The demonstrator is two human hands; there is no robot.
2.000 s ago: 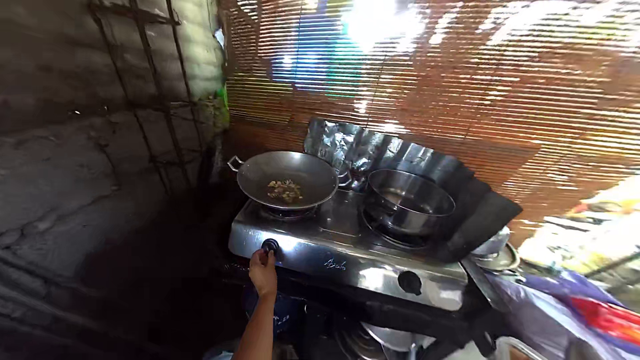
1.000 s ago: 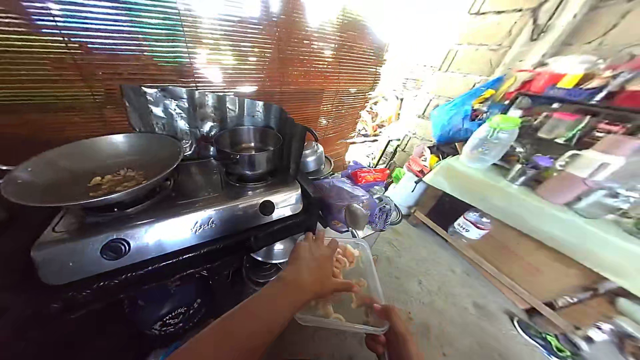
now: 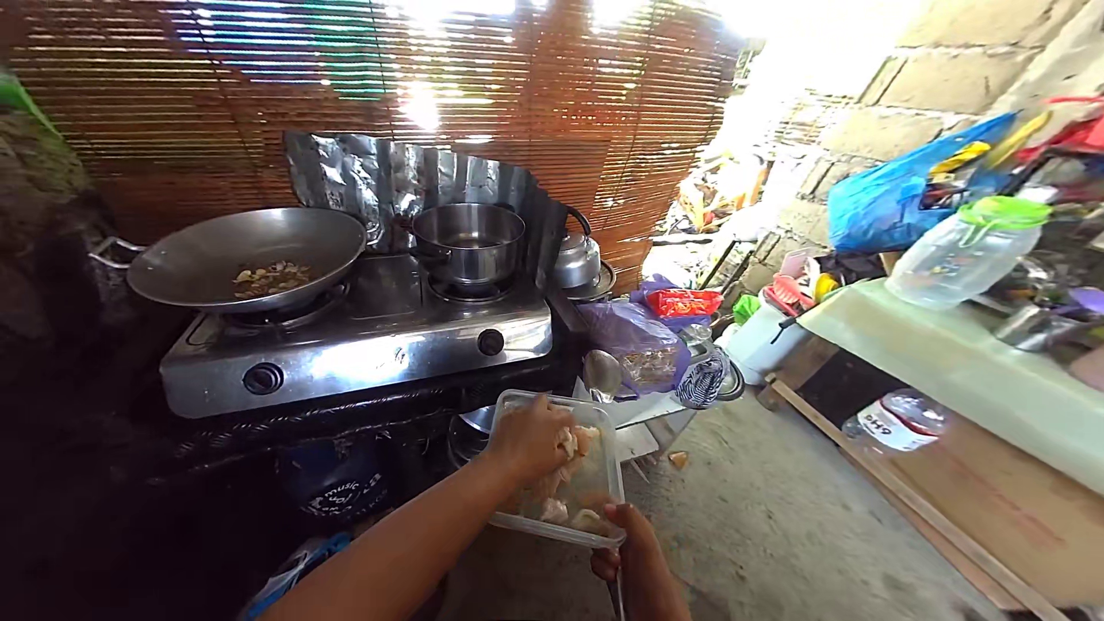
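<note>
My left hand [image 3: 536,444] reaches into a clear plastic container [image 3: 614,470], its fingers curled on pale pieces of what looks like raw meat [image 3: 567,442]. More pieces lie along the container's bottom. My right hand [image 3: 634,548] grips the container's near right corner; a thin metal handle shows below its fingers. Up and left, a wide metal wok [image 3: 203,254] holds small browned bits, perhaps garlic, over the left burner of a steel gas stove [image 3: 362,358]. A steel pot [image 3: 470,246] stands on the right burner.
Right of the stove are a kettle [image 3: 576,259], a ladle or large spoon [image 3: 604,373] and purple plastic bags [image 3: 630,332]. A pale green counter [image 3: 975,362] with a plastic jar [image 3: 962,250] runs along the right. Dark containers are below the stove.
Two seconds ago a hand was at the stove's left knob; now both hands are at the container. Since one second ago, my left fingers have curled in on the pieces. The view has swung right.
</note>
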